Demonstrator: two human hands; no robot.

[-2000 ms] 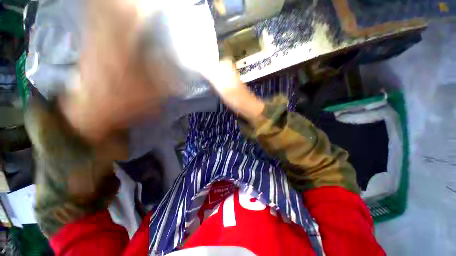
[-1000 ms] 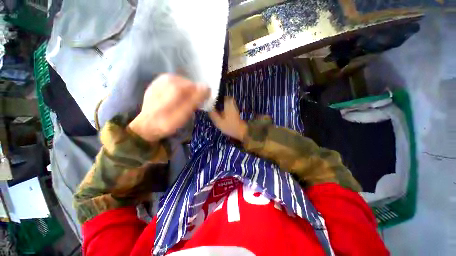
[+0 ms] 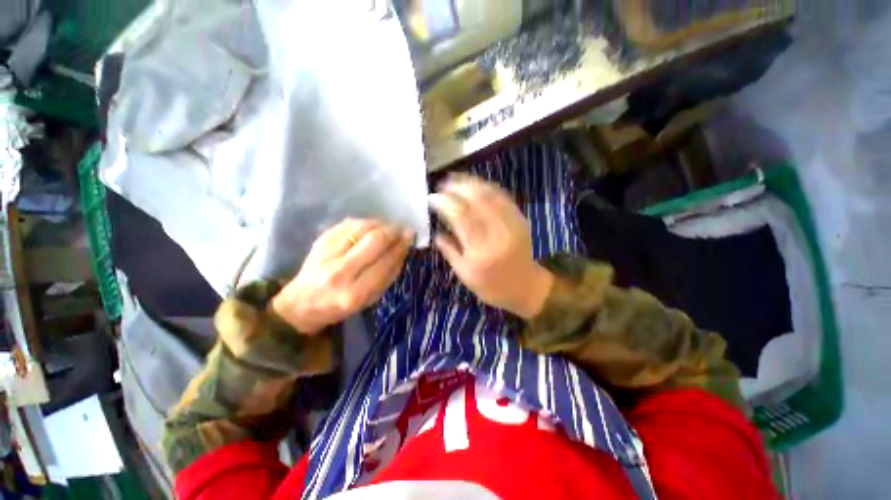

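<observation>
A large pale grey cloth panel lies over the left side surface and hangs towards my lap. My left hand pinches its lower corner, fingertips together at the edge. My right hand is just right of that corner, thumb and fingers bent close to the cloth edge; whether it grips the edge is unclear. The panel's right edge runs along the left end of the machine table.
The lint-strewn machine table is at the top. A green crate with black and pale cloth stands on the floor at right. Another green crate is at left. The striped apron covers my lap.
The blurred hands have come to the panel's lower corner. My right hand has risen beside my left at the edge. The panel lies flatter and wider.
</observation>
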